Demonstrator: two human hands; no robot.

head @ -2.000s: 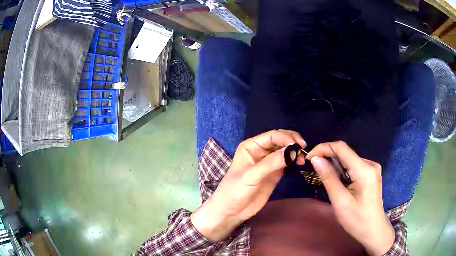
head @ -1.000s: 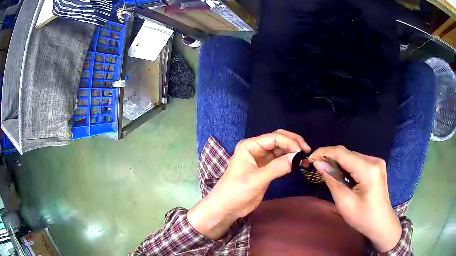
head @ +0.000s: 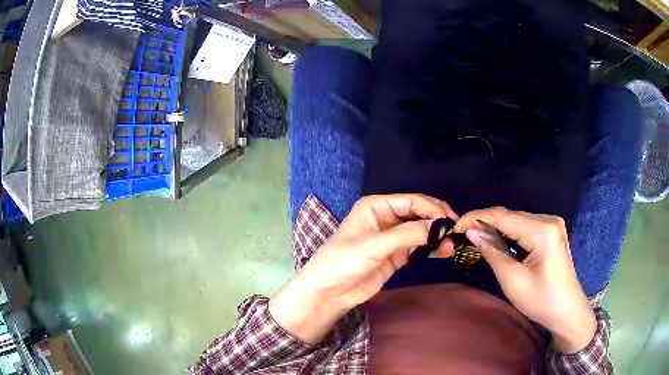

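Note:
A small looped black fabric piece (head: 438, 233) is pinched between the thumb and fingers of my left hand (head: 374, 253), above the lap. My right hand (head: 524, 267) touches its fingertips to the piece from the right and also holds dark thread snips (head: 505, 242) across the palm. The snips' tips are hidden by the fingers. A gold-yellow patterned patch (head: 467, 254) shows just below the fingertips. A large dark cloth (head: 469, 176) covers the lap, with a pale loose thread end (head: 477, 138) on it. I cannot tell whether a needle is held.
A blue plastic crate (head: 150, 117) with draped grey fabric (head: 77, 124) stands at left, beside a shelf with a white paper (head: 221, 53). A dark bundle (head: 265, 108) lies on the green floor. A white mesh basket (head: 654, 143) is at right. A table edge (head: 308, 18) is ahead.
The black piece has turned and shows a more open loop. My right hand has shifted slightly, and the snips in its palm show more clearly. The fingertips of both hands stay close together.

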